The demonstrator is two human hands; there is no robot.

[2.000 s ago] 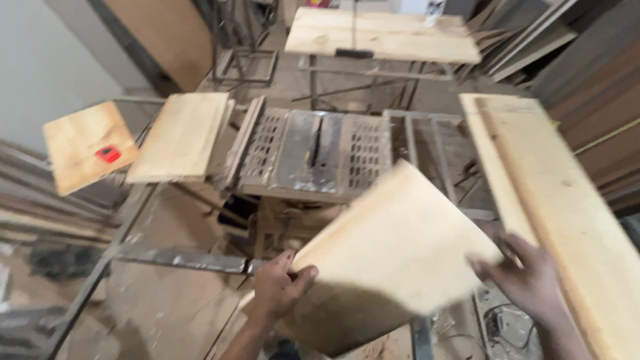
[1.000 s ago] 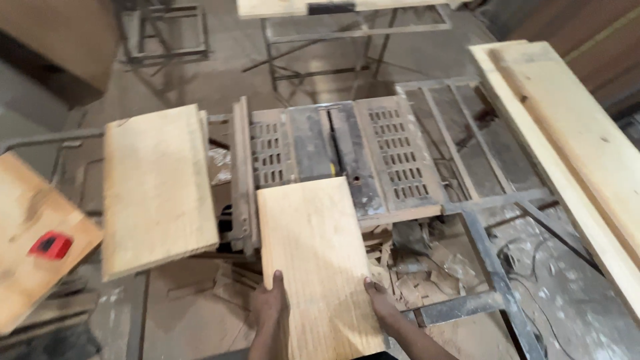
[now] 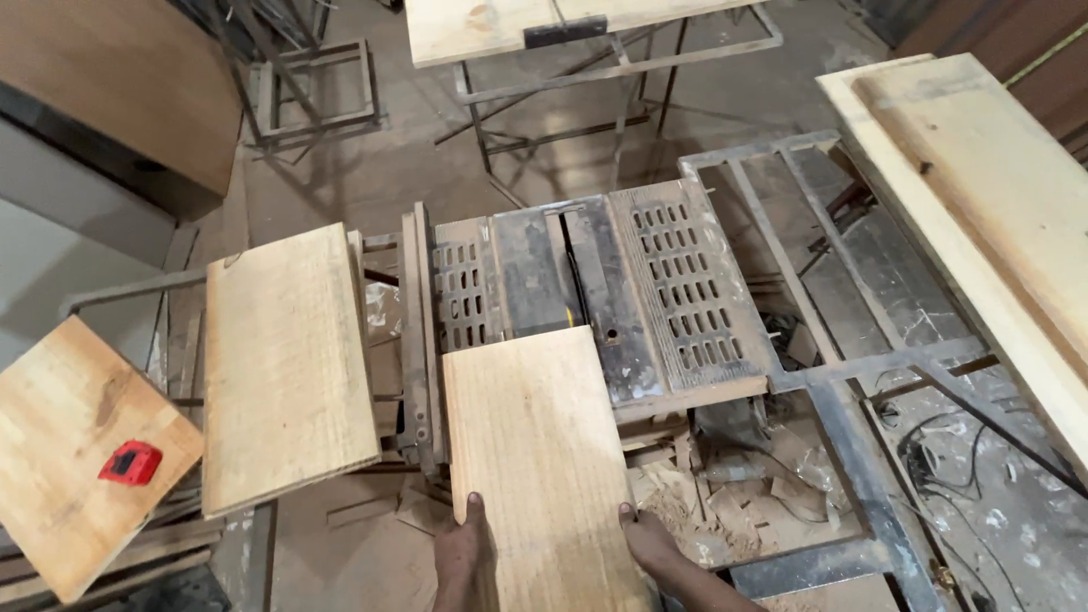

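My left hand (image 3: 459, 551) grips the left edge of a pale wooden board (image 3: 544, 459), thumb on top. On the board's right edge, my right hand (image 3: 653, 541) holds it the same way. The board's far end rests over the near part of a table saw (image 3: 544, 272), just short of or at the blade slot (image 3: 574, 263). Along its left side stands the saw's metal rip fence (image 3: 418, 340), close to the board's left edge. The fingers under the board are hidden.
Stacked boards (image 3: 289, 365) lie left of the fence; beyond them, a board (image 3: 76, 425) carries a red tape measure (image 3: 132, 462). Long planks (image 3: 977, 187) lie on the right over a metal frame (image 3: 884, 365). Another panel (image 3: 476, 34) sits on a far stand. Sawdust and offcuts lie below the saw.
The board, tilted in the air two seconds ago, has been turned lengthwise and lowered to the saw between both hands. My hands now hold its two long sides.
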